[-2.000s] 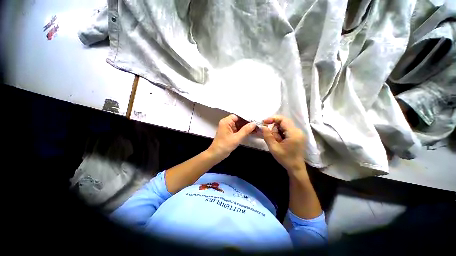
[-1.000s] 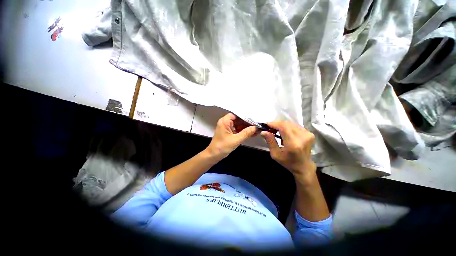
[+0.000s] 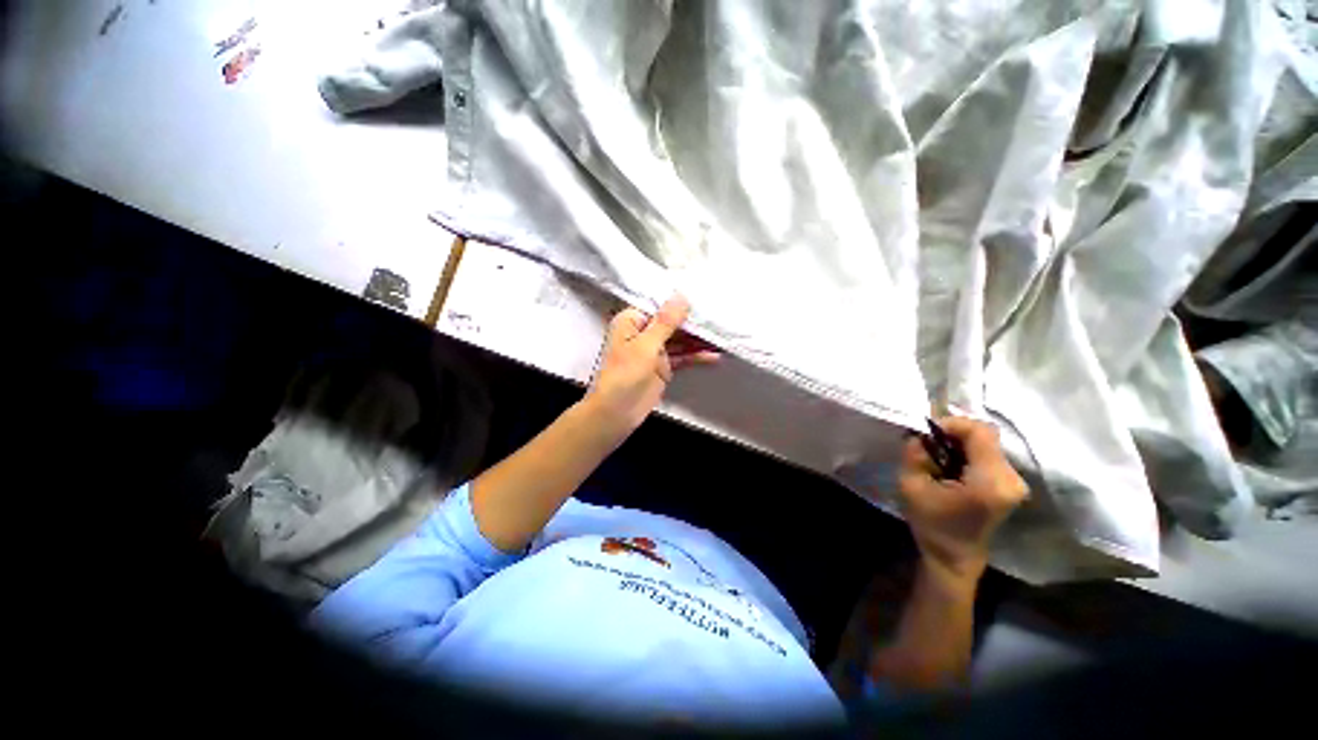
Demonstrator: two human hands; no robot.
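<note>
A pale grey-white garment is spread over the table. Its stitched hem runs straight between my two hands. My left hand pinches the hem, thumb on top and fingers beneath. My right hand is closed around small dark thread snips at the hem further right, beside a fold. Whether its fingers also hold the cloth is hidden. A placket with a dark round fastener lies at the garment's left end.
The white tabletop has a brown joint line and small marks. A sleeve lies at upper left. More crumpled grey cloth lies at the far right. Pale cloth sits low in the dark area at left.
My right hand has moved right and down along the hem with the snips, away from my left hand. The hem between them is now stretched out. The view has shifted slightly.
</note>
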